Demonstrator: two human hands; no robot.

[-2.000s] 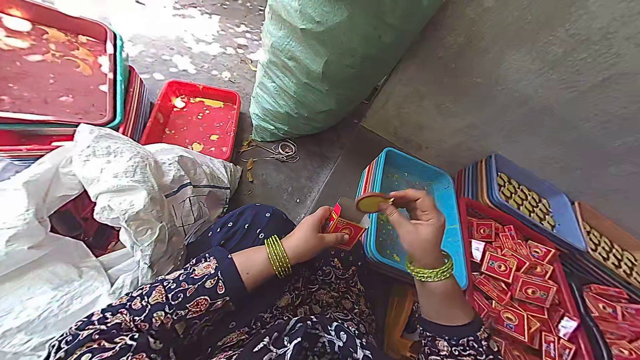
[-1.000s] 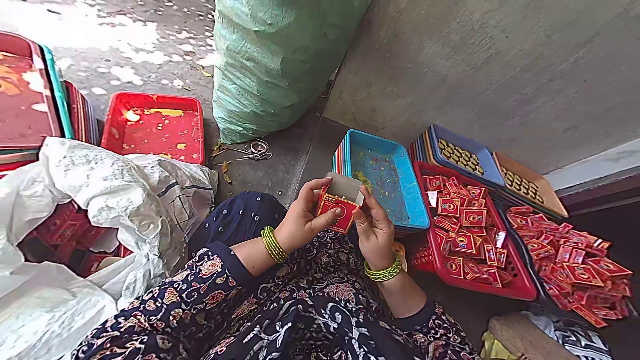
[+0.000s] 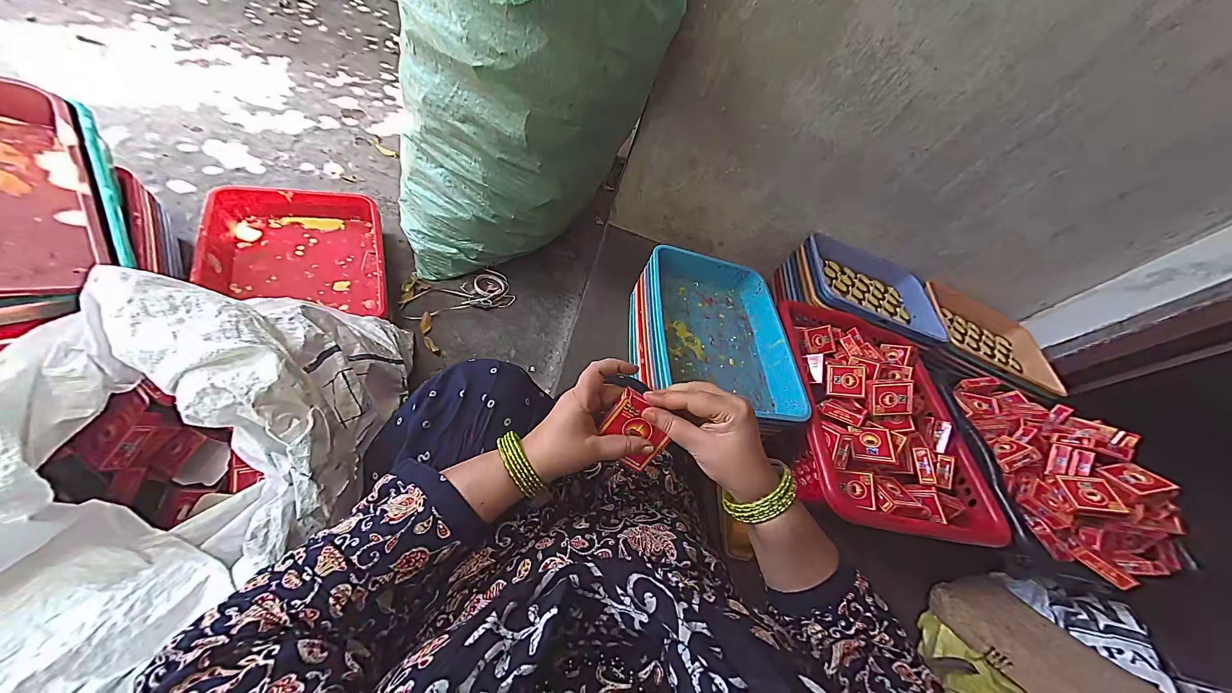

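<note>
My left hand grips a small red printed carton above my lap. The fingers of my right hand pinch the carton's upper right edge, so both hands are on it. Whether anything lies inside the carton cannot be seen. Just beyond my right hand stands a stack topped by a blue plastic tray with yellow residue. Many similar red cartons fill a red plastic basket to the right, and a loose pile of red cartons lies beside it.
Round brown pieces sit in a dark blue tray and an orange-brown tray by the wall. A white woven sack with red cartons inside is at left, near a red tray and stacked trays. A green sack stands ahead.
Two seconds ago my right hand held a round brownish piece beside the carton in my left hand. One second ago the carton's pale flap stood open; now it looks closed. The view has shifted rightward.
</note>
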